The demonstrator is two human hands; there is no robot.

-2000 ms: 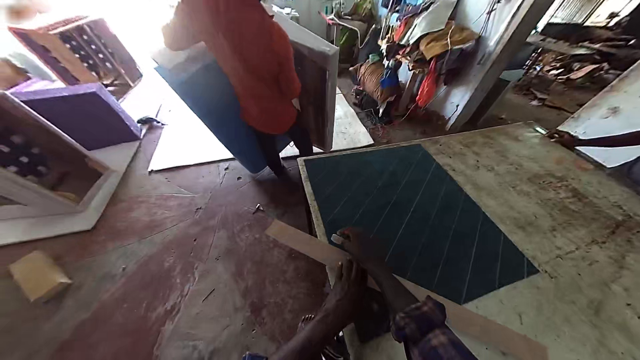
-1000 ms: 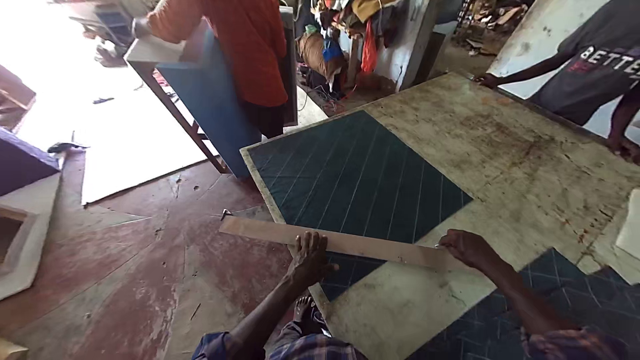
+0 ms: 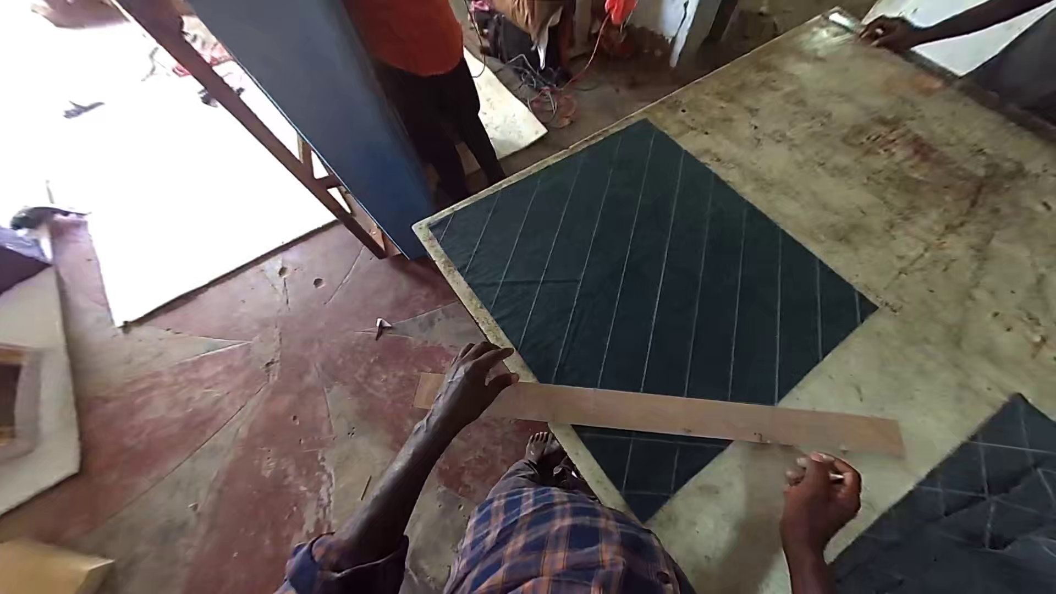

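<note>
A flat wooden straightedge (image 3: pixel 701 414) lies across a dark green fabric piece (image 3: pixel 643 272) ruled with pale parallel chalk lines. The strip's left end juts past the table edge, where my left hand (image 3: pixel 474 384) rests at it, fingers bent and thumb apart; whether it grips the strip is unclear. My right hand (image 3: pixel 821 495) is just below the strip's right end, off it, pinching a small pale piece that looks like chalk. A second dark fabric (image 3: pixel 973 495) with crossing pale lines lies at the lower right.
The worn pale table (image 3: pixel 949 206) extends to the upper right, where another person's hand (image 3: pixel 887 33) rests at its edge. A person in orange (image 3: pixel 412 37) stands beyond the table, beside a tall blue panel (image 3: pixel 322 107). A white sheet (image 3: pixel 198 239) lies on the red floor.
My right hand has left the right end of the straightedge and is now below it. My left hand has moved from the strip's middle part toward its left end. The view has shifted.
</note>
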